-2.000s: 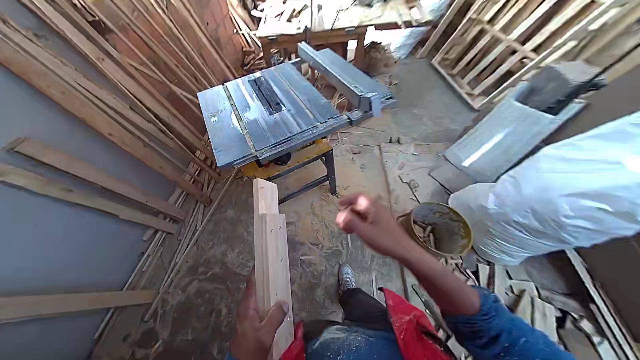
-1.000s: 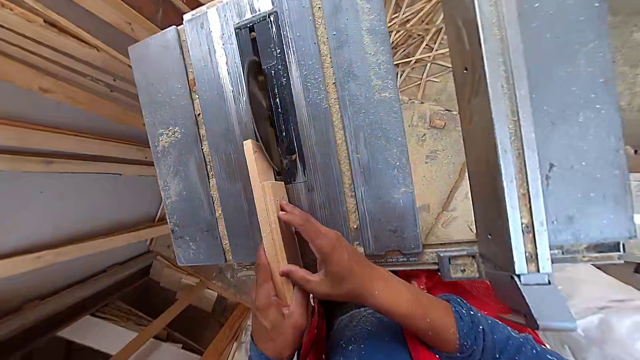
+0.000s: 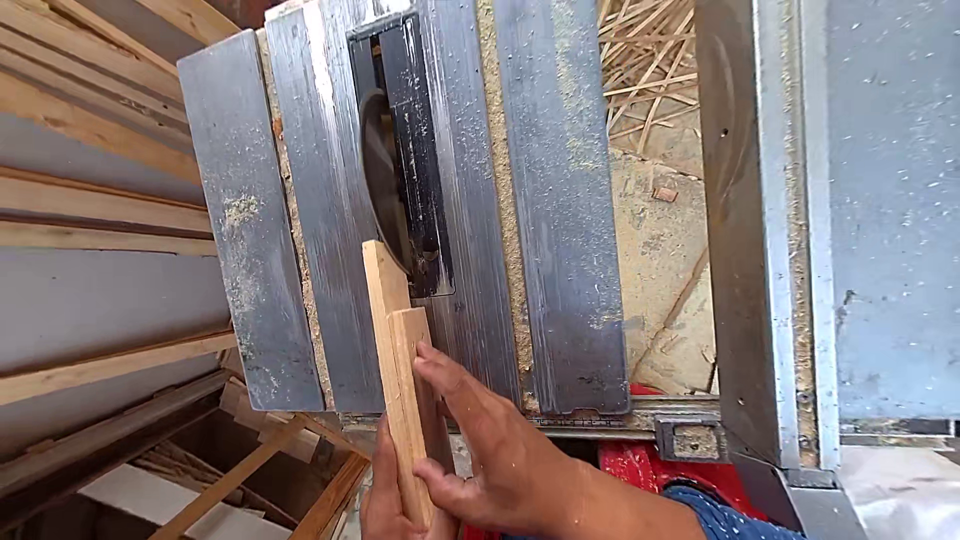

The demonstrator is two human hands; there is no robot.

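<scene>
Two wooden pieces lie together, a longer strip point(image 3: 384, 285) and a shorter block point(image 3: 409, 334) against its right side. The strip's far end is beside the near edge of the circular saw blade point(image 3: 384, 176), which stands in the black throat insert of the table saw's metal top point(image 3: 472, 225). My left hand point(image 3: 394, 487) grips the near part of the wood from the left and below. My right hand point(image 3: 487, 442) holds the block from the right, index finger near its top end and thumb lower down. Whether the blade touches the wood is unclear.
The metal rip fence point(image 3: 750, 225) stands to the right, with a side table surface point(image 3: 892, 210) beyond it. Thin wood offcuts point(image 3: 652, 67) lie on the floor behind. Long boards point(image 3: 97, 206) lean along the left wall. Sawdust covers parts of the saw top.
Two seconds ago my right hand was raised away from the wood and the saw stood farther off. Both hands now hold the wood at the blade. The view has moved close over the saw.
</scene>
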